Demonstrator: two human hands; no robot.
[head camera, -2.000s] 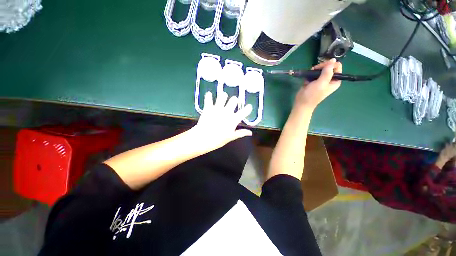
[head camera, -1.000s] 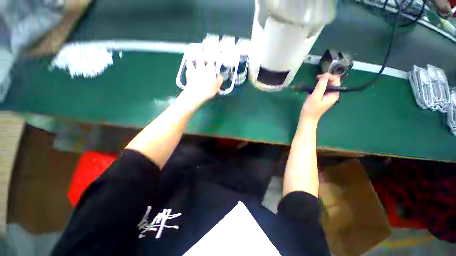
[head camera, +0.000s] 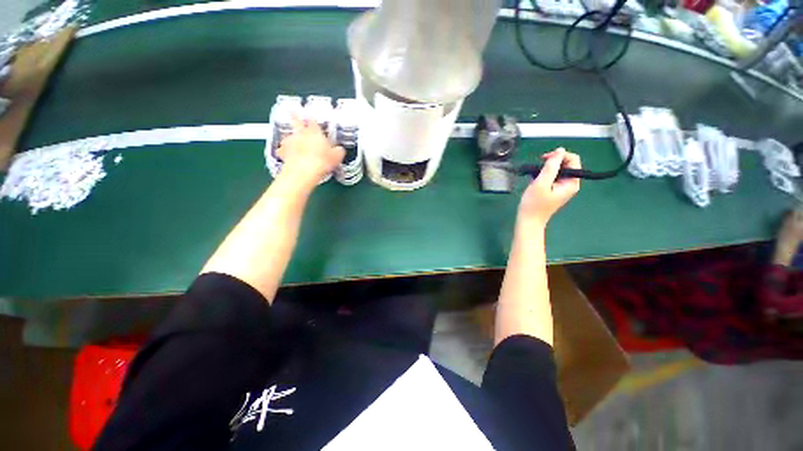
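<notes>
My left hand lies on the stacked white looped housings left of the duct; its fingers cover part of them, and whether they grip a housing is hidden. My right hand is shut on the black handle of the soldering iron, right of the duct. The iron points left, with its tip end at the small dark metal iron stand. The iron's black cable loops up and back from the hand.
A large off-white duct hangs over the green bench between my hands. Loose small white parts lie at the left. More white housings stand at the right. A red stool is below left. Another person's arm is at the right edge.
My left hand has moved from the front row of housings onto the stacks at the back. That front row no longer shows. My right hand has brought the iron to its stand.
</notes>
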